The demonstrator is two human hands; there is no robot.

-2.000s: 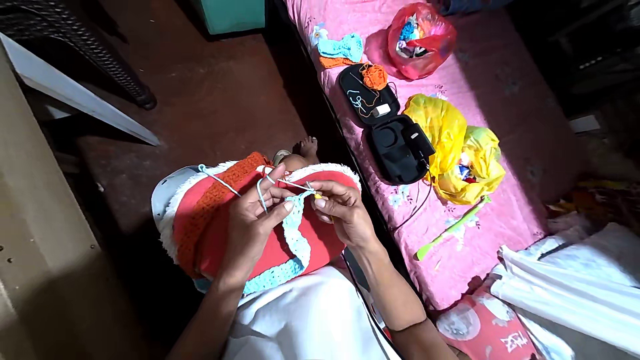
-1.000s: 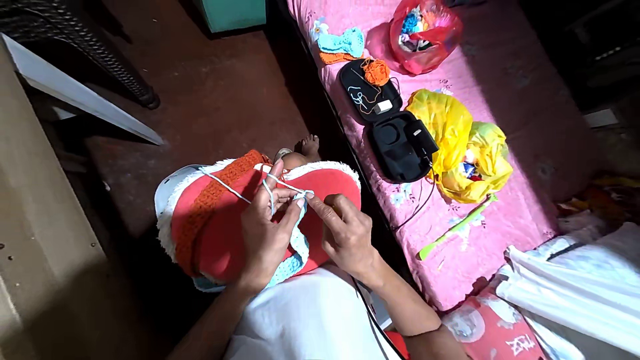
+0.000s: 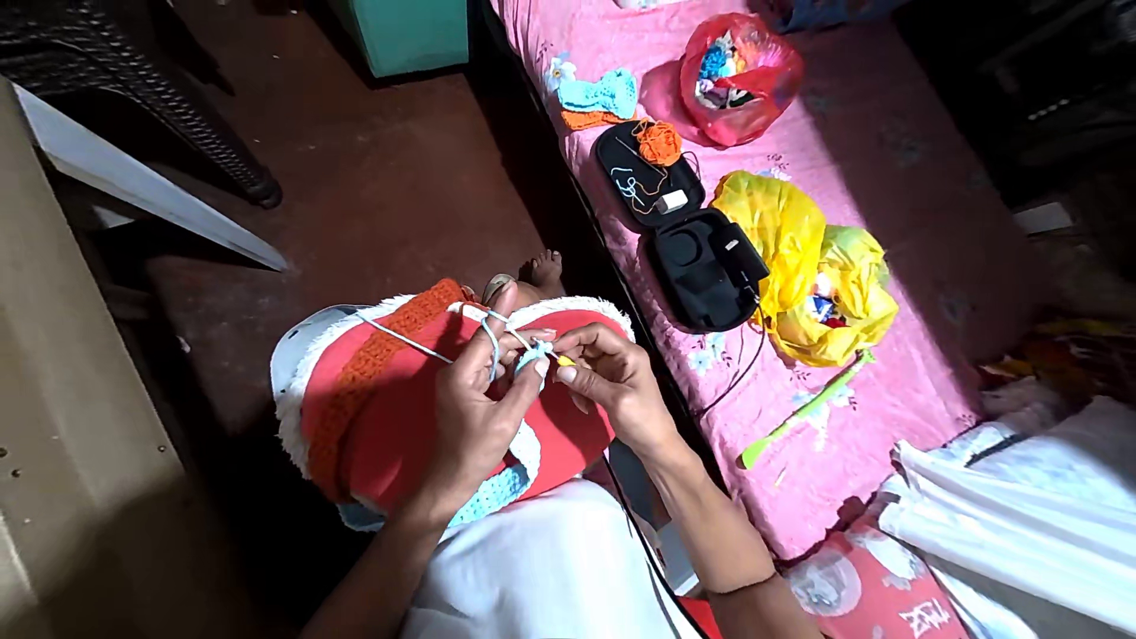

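My left hand [image 3: 484, 390] pinches the end of a light blue crocheted strip [image 3: 501, 493], with light blue yarn [image 3: 404, 337] looped over its raised fingers. Close beside it, my right hand [image 3: 612, 377] grips a crochet hook [image 3: 565, 360] with a yellow part showing; its tip meets the stitches between both hands. The strip curves down over a red cushion [image 3: 390, 444] with white fluffy edging on my lap. An orange crocheted band [image 3: 368, 373] lies across the cushion's left part. Fingers hide part of the hook and the stitches.
On the pink-covered bed [image 3: 754, 524] at right lie an open black case [image 3: 706, 271], an orange yarn ball [image 3: 659, 144], light blue and orange crocheted pieces [image 3: 599, 96], a red plastic bag [image 3: 741, 80], a yellow plastic bag [image 3: 781, 231] and a green strip-like object [image 3: 803, 415]. A wooden panel [image 3: 71, 426] stands left.
The yellow part of the hook, hidden one second ago, shows again at my right fingers. Both hands have stayed close together at the work.
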